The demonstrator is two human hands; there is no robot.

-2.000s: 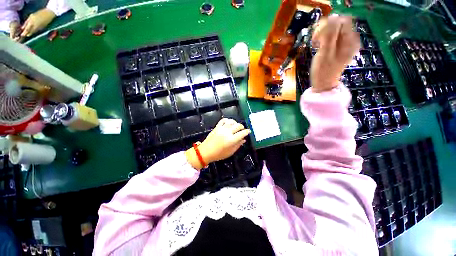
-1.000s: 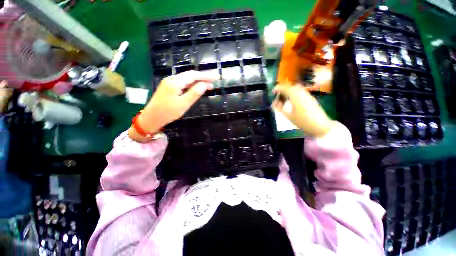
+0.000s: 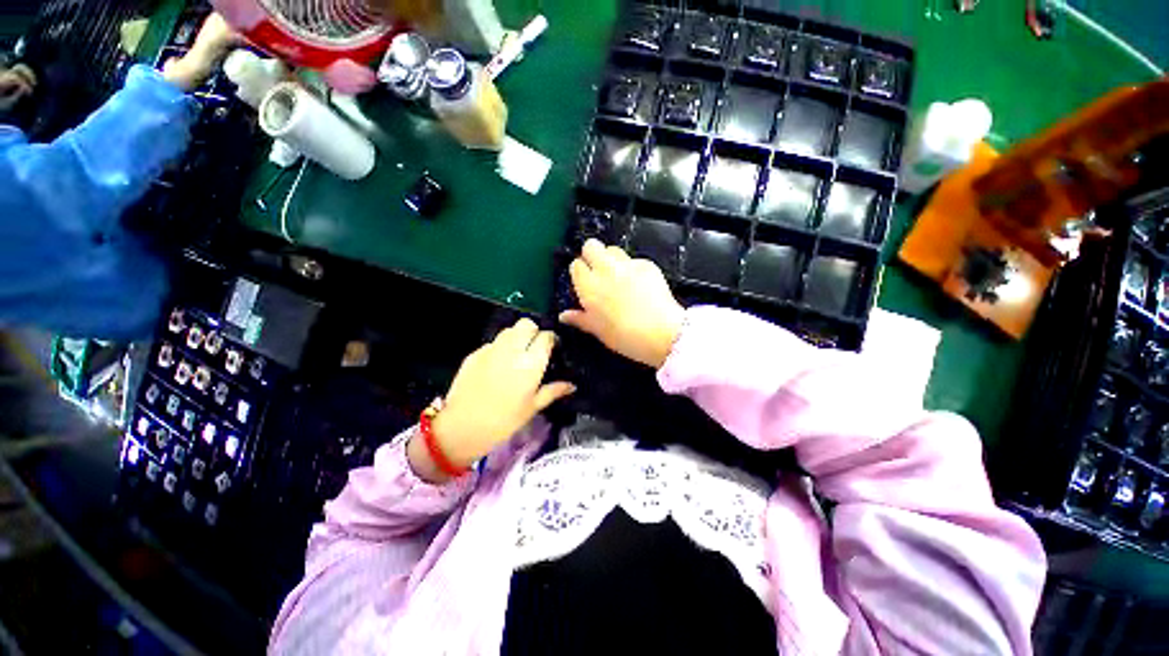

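The black blister tray lies in front of me. Small black modules fill its far row and a few left pockets; several middle pockets are empty. My right hand is at the tray's left edge, fingertips near a pocket with a module. My left hand, with a red band at the wrist, is below the bench edge, left of my right hand, thumb spread from the fingers. Dark surroundings hide whether either hand holds a module. The near part of the tray is mostly hidden by my right arm.
The orange press and a white bottle stand right of the tray, with filled trays beyond. A white roll, dispensing bottle and pink fan are left. A side tray of parts is lower left. A blue sleeve shows.
The view has swung left. My right hand has left the press area and reached across to the tray's left edge. My left hand has moved off the tray to below the bench edge.
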